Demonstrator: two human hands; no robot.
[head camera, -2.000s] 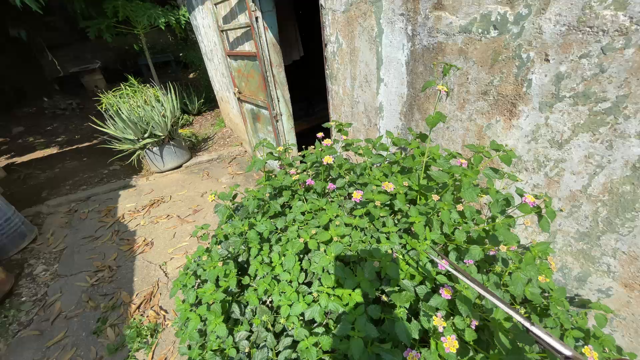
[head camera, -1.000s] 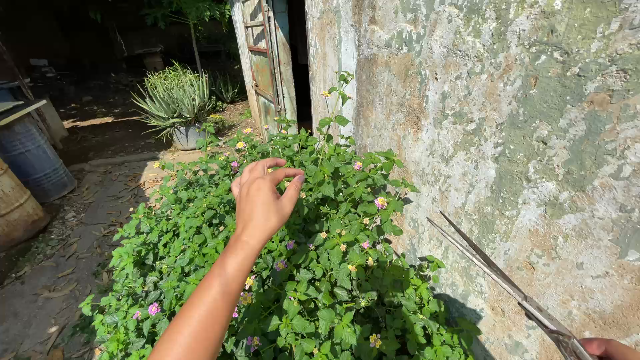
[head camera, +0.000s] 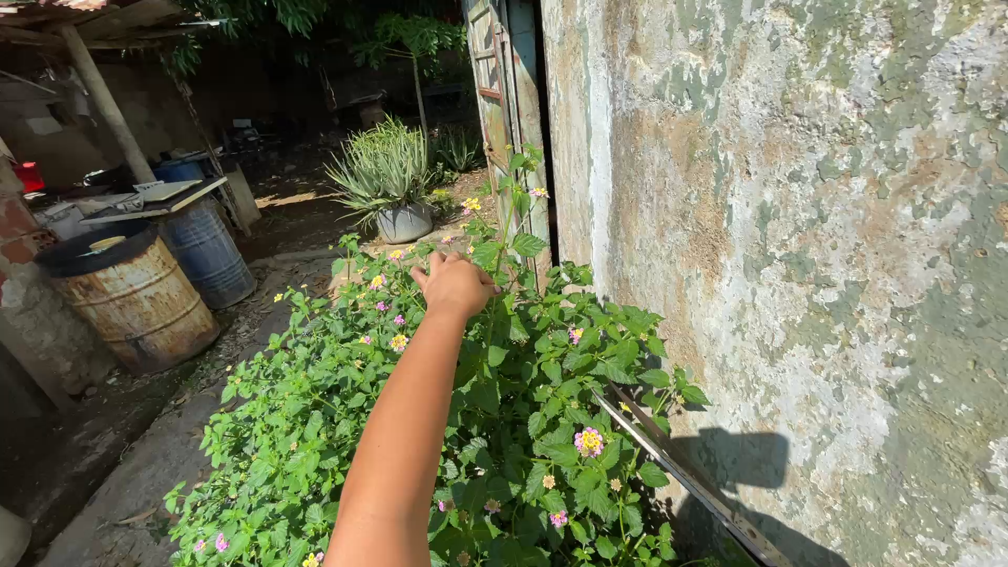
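Note:
A leafy lantana bush (head camera: 315, 417) with pink and yellow flowers fills the lower middle of the view. My left hand (head camera: 455, 285) reaches over its top, back of the hand toward me, beside a tall upright stem (head camera: 504, 228); leaves and the hand itself hide its fingertips, so whether it grips the stem cannot be told. From the lower right, long metal shear blades (head camera: 685, 472) point into the bush's right side, slightly apart, their tips among the leaves. My right hand and the shears' handles are out of view.
A peeling painted wall (head camera: 787, 236) stands close on the right, beside a weathered metal door (head camera: 496, 102). On the left are a rusty drum (head camera: 142, 299) and a blue drum (head camera: 206, 252). A spiky plant in a metal pot (head camera: 404, 224) stands behind the bush.
My left hand, raised over the bush a second ago, is now beside the tall stem. The shears have moved from in front of the wall into the bush's right side. My right hand has left view.

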